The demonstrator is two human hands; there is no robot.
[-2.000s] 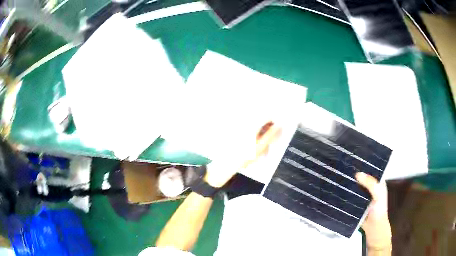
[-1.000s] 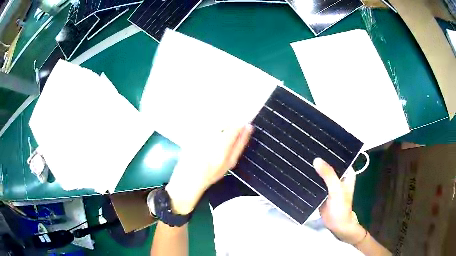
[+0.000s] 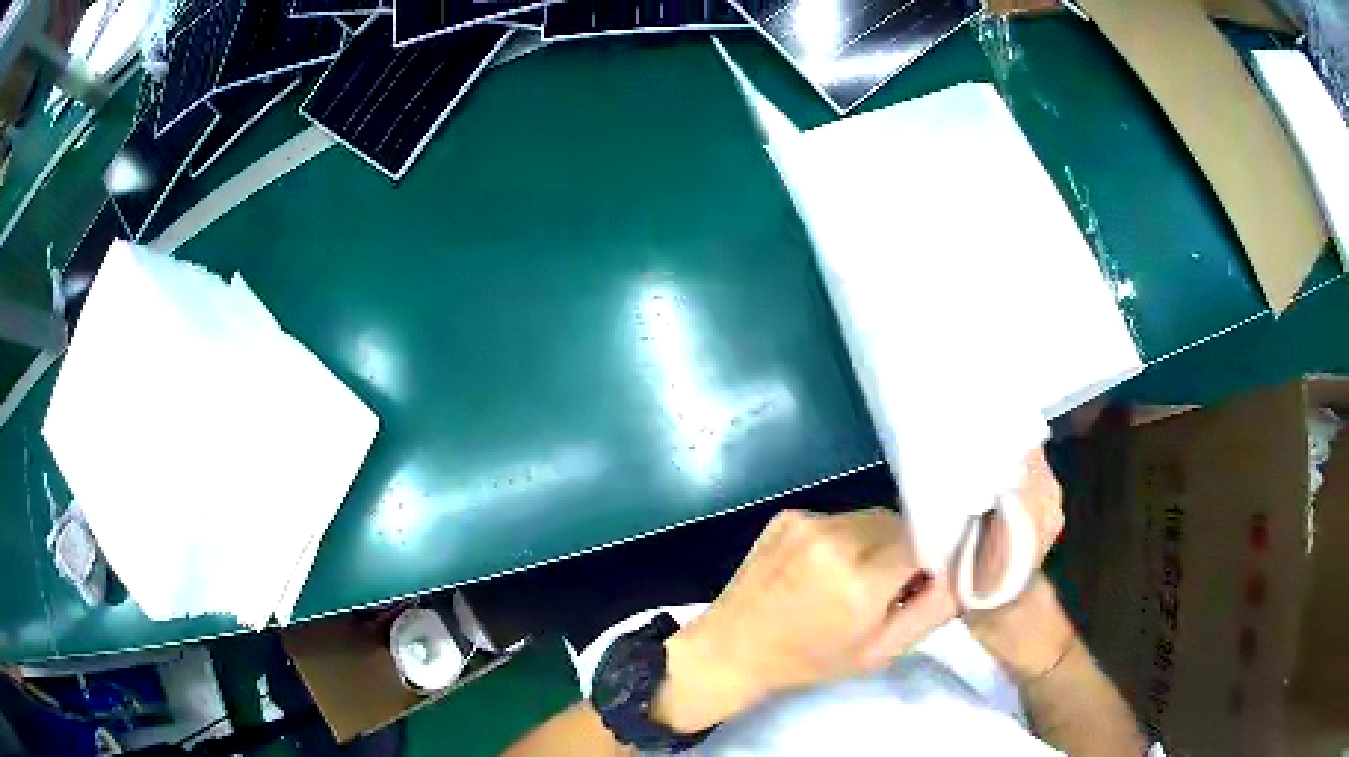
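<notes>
A white sheet-covered panel (image 3: 941, 481) is tilted nearly edge-on at the bench's front edge; no black face shows. My left hand (image 3: 806, 592), with a dark watch on the wrist, is closed at its near end, fingertips partly hidden. My right hand (image 3: 1036, 569) grips its near right side. A looped white cable (image 3: 1012, 559) hangs between my hands. A white piece (image 3: 962, 237), sheet or wrapped panel, lies flat on the bench behind it. A stack of white sheets (image 3: 200, 436) lies at the left.
Black solar panels (image 3: 407, 96) lie at the back of the green bench (image 3: 548, 311). A brown cardboard strip (image 3: 1206, 141) is at the right. A large carton (image 3: 1198, 577) stands below right. A small carton (image 3: 333, 673) with a white roll (image 3: 428, 648) is under the bench front.
The panel and sheet have moved right and tilted edge-on, so the black face no longer shows. My left hand has moved right, close to my right hand. The view has shifted.
</notes>
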